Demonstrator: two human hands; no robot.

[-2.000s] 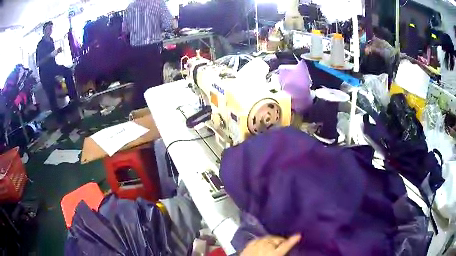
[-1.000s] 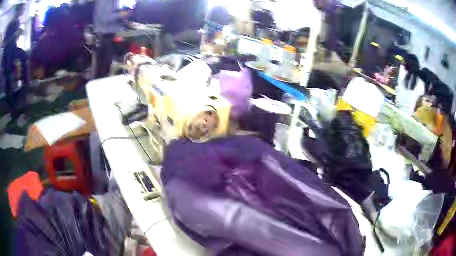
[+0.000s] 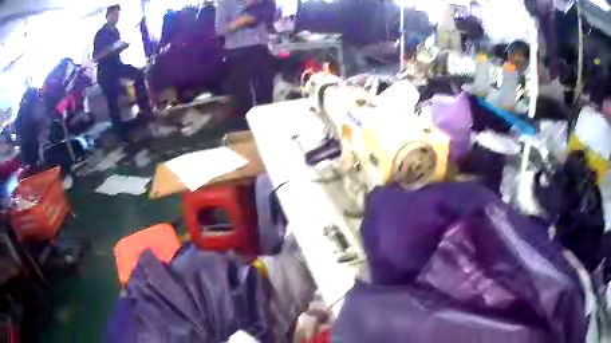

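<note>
The dark purple garment piece (image 3: 469, 261) lies heaped over the near right part of the white sewing table (image 3: 281, 144). Its shiny lilac back shows in folds. The cream sewing machine (image 3: 375, 137) stands just behind it, its round handwheel (image 3: 415, 164) facing me. The cloth hides the table beneath it. A shiny dark purple bundle (image 3: 201, 295) lies at the lower left, beside the table. Neither of my hands is in view. The picture is blurred.
A red stool (image 3: 221, 218) bears cardboard with a white paper (image 3: 206, 166). An orange-red seat (image 3: 147, 249) and a red basket (image 3: 40, 204) are at left. A person (image 3: 117, 67) stands at the back left, another person (image 3: 248, 47) nearer the centre. Black plastic bags (image 3: 571, 201) are at right.
The view swung right, then back left. My hand, seen at the bottom edge two seconds ago, is gone from view. The garment piece has been turned and spread, showing more of its shiny back.
</note>
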